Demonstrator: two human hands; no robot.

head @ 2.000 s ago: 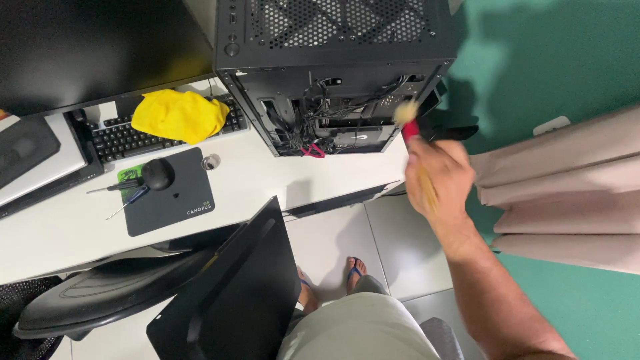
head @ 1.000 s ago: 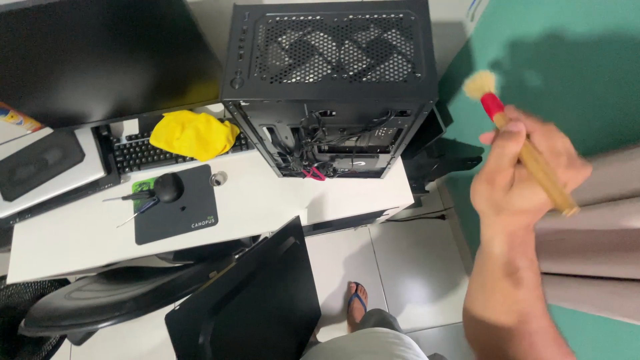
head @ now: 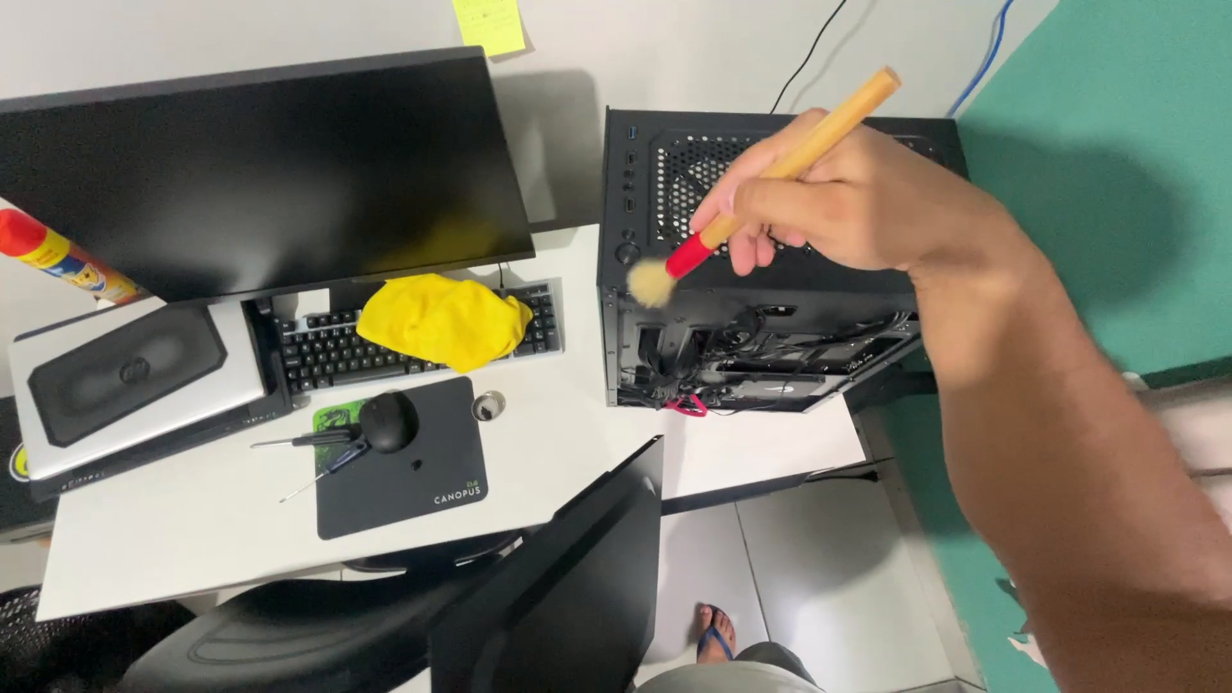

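My right hand (head: pixel 818 197) is closed around the wooden handle of a round bristle brush (head: pixel 760 188) with a red ferrule. The pale bristles hang over the front left top edge of a black computer case (head: pixel 770 279); whether they touch it cannot be told. The case stands on the white desk with one side uncovered, showing bundled black cables (head: pixel 688 361) and a pink cable (head: pixel 687 404). A black side panel (head: pixel 577 587) leans at a tilt below the desk edge. My left hand is out of the frame.
A monitor (head: pixel 279 173), a keyboard (head: pixel 337 351) under a yellow cloth (head: pixel 448 322), and a mouse (head: pixel 388 422) with screwdrivers (head: pixel 332 467) on a mouse pad (head: pixel 448 433) are at left, beside a laptop (head: pixel 231 361). A small round container (head: pixel 488 405) is nearby. A black chair (head: pixel 308 626) stands below.
My right hand has moved left with the brush, from beside the green wall to over the top of the case. The bristle end now points down and left. The view has shifted.
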